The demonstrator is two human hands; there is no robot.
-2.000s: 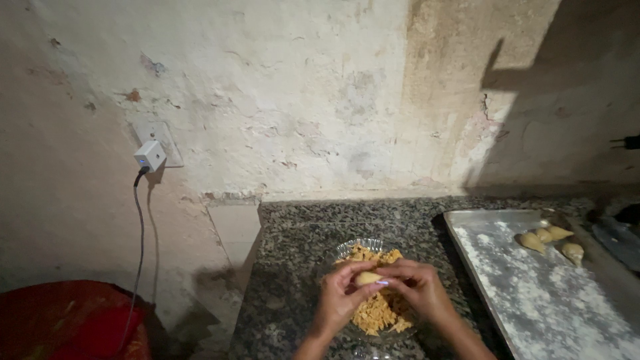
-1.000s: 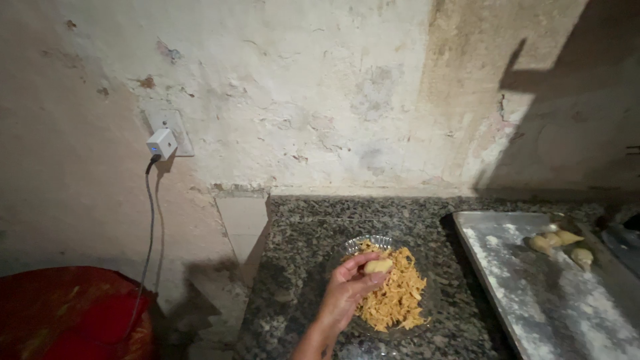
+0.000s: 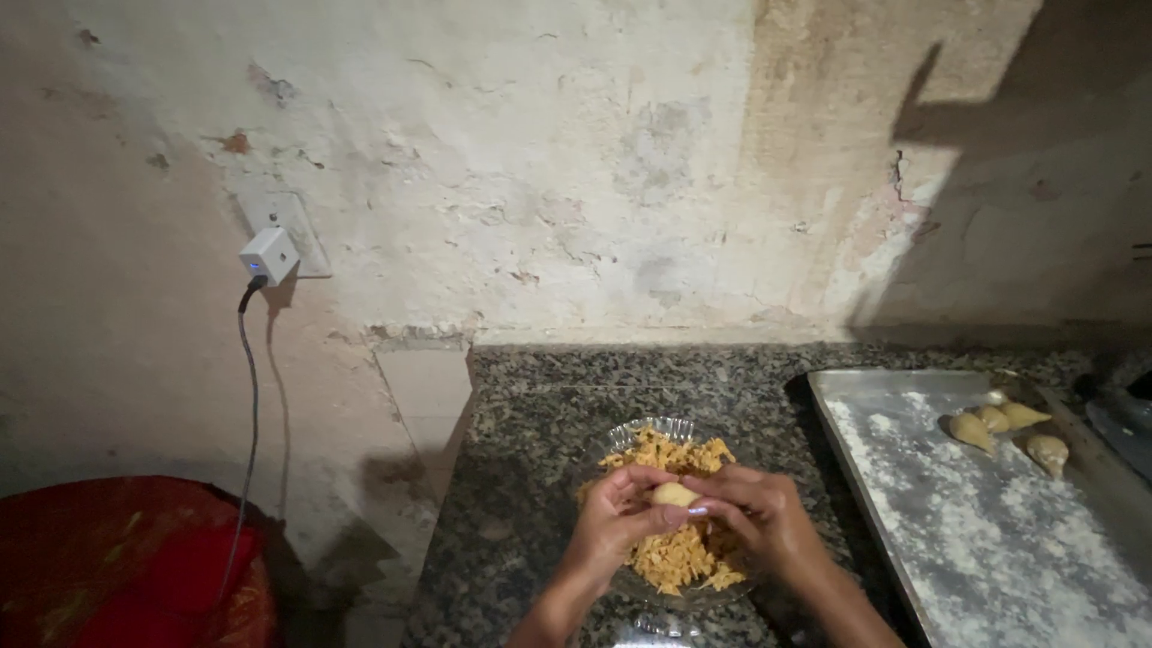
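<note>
A small piece of pale dough (image 3: 675,494) is pinched between the fingertips of my left hand (image 3: 621,515) and my right hand (image 3: 751,513). Both hands are over a clear glass dish (image 3: 661,425) heaped with orange shredded filling (image 3: 670,558), and they hide part of it. To the right lies a metal baking tray (image 3: 850,486) dusted with white flour. Several teardrop-shaped dough pieces (image 3: 971,433) rest near its far right corner, one (image 3: 1048,454) a little apart from the others.
The dish and tray stand on a dark granite countertop (image 3: 531,468) against a worn plaster wall. At the left, a charger (image 3: 270,256) with a hanging cable is plugged into a wall socket, above a red round object (image 3: 135,558). A dark object (image 3: 1125,409) sits at the right edge.
One second ago only my left hand was in view, holding the dough over the dish. My right hand is back in view, and its fingers are on the dough too.
</note>
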